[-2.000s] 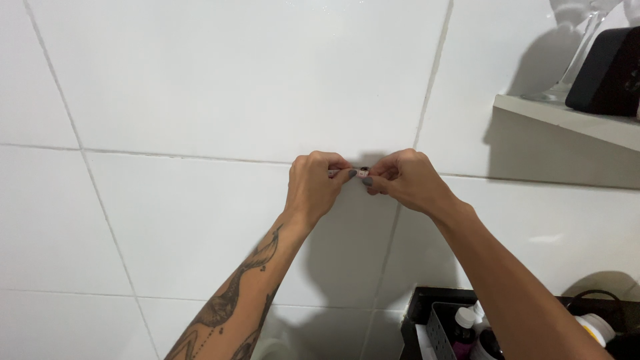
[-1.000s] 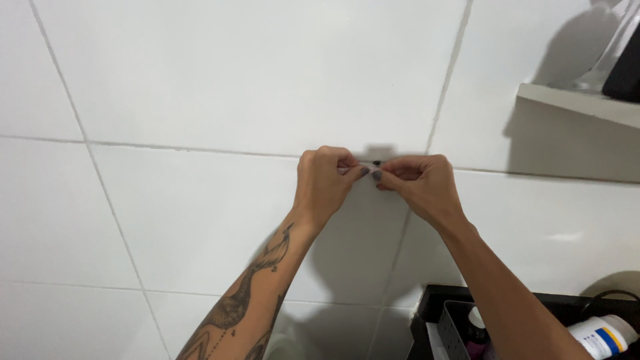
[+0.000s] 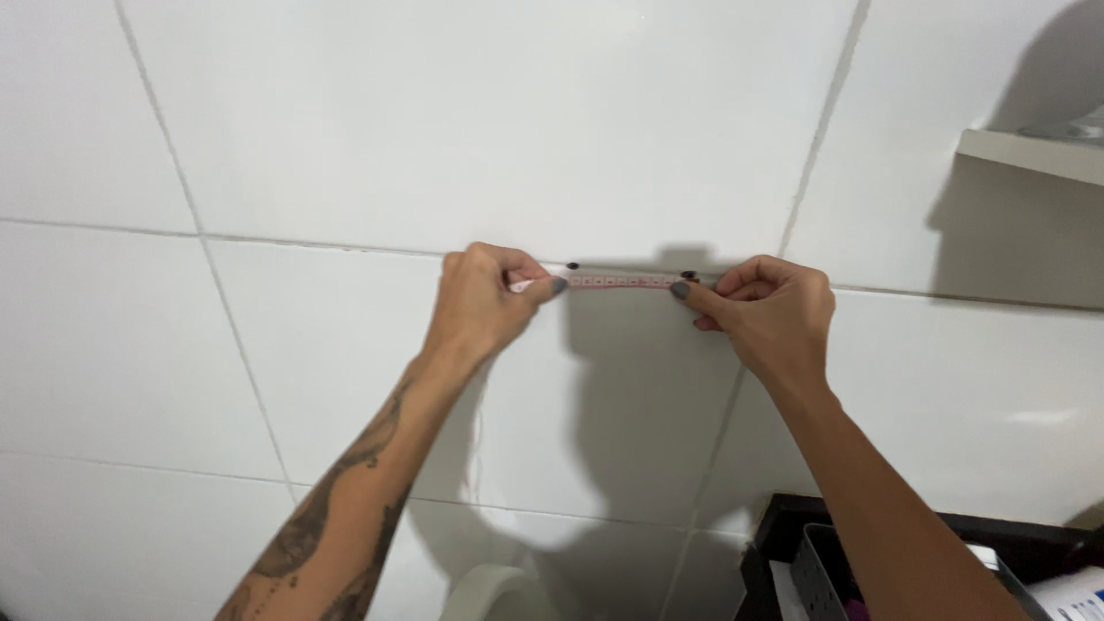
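A measuring tape (image 3: pixel 625 281) with pinkish marks is stretched between my two hands, just below two dark spots on the white tiled wall (image 3: pixel 535 129). One spot (image 3: pixel 573 266) is above my left fingertips, the other (image 3: pixel 689 274) above my right thumb. My left hand (image 3: pixel 487 297) pinches the tape between thumb and fingers, and a thin strip hangs below it along the wall. My right hand (image 3: pixel 768 310) pinches the other end; its thumb lies on the tape near the right spot. The parts of the tape inside both grips are hidden.
A pale shelf (image 3: pixel 1026 157) juts out at the upper right with a clear object on it. At the lower right, a black shelf (image 3: pixel 785 509) carries a dark perforated basket (image 3: pixel 815 552) and a white container (image 3: pixel 1069 595). A pale rounded object (image 3: pixel 496 591) shows at the bottom.
My hands were close together, fingertips nearly touching; they have moved apart, and a length of tape now shows between them. The dark spot on the left has come into sight.
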